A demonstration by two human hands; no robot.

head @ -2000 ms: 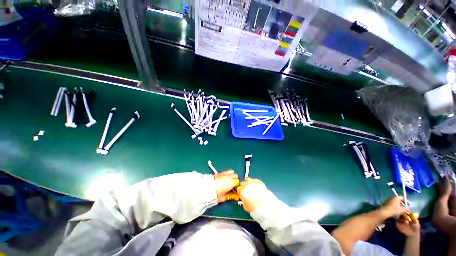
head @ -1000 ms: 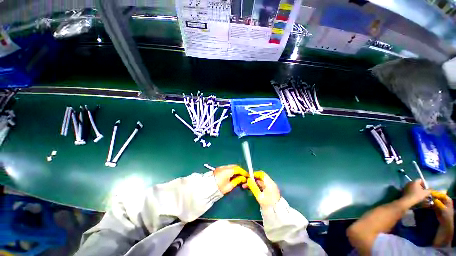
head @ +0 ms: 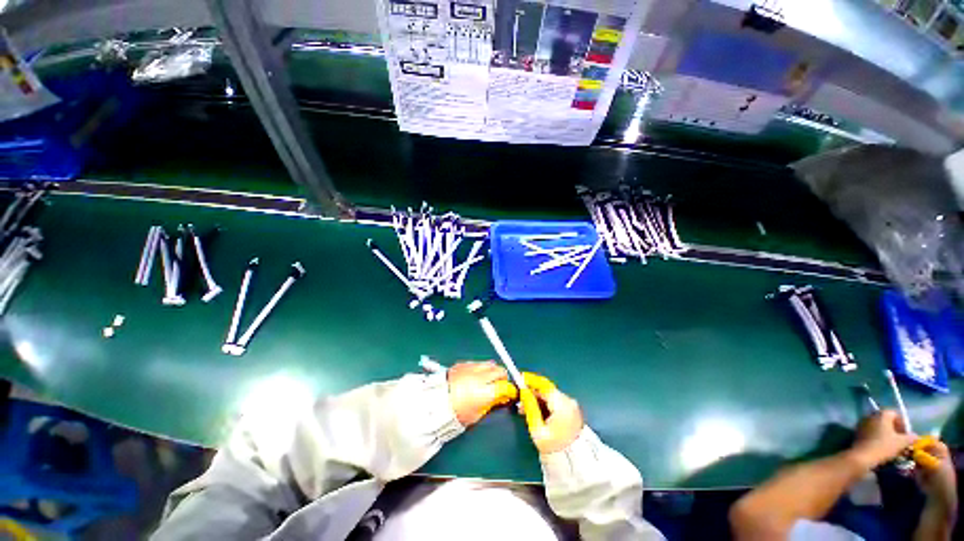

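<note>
A white cable harness runs up and to the left from my hands, its dark-tipped end pointing away from me. My right hand, with yellow-orange finger cots, is closed on its near part. My left hand, also with finger cots, meets it at the near end; what its fingertips pinch is hidden. A small white piece shows beside my left hand. Loose connector housings lie in front of the central harness bundle. The blue parts tray holds several white cables.
Another harness bundle lies right of the tray. Two harnesses form a V at left, with more behind. At right are a harness group, a blue tray and a coworker's hands. Instruction sheets hang above the bench.
The harness in my hands was nearly upright a second ago and now leans to the left. My hands stay close together at its near end. The camera view has shifted slightly.
</note>
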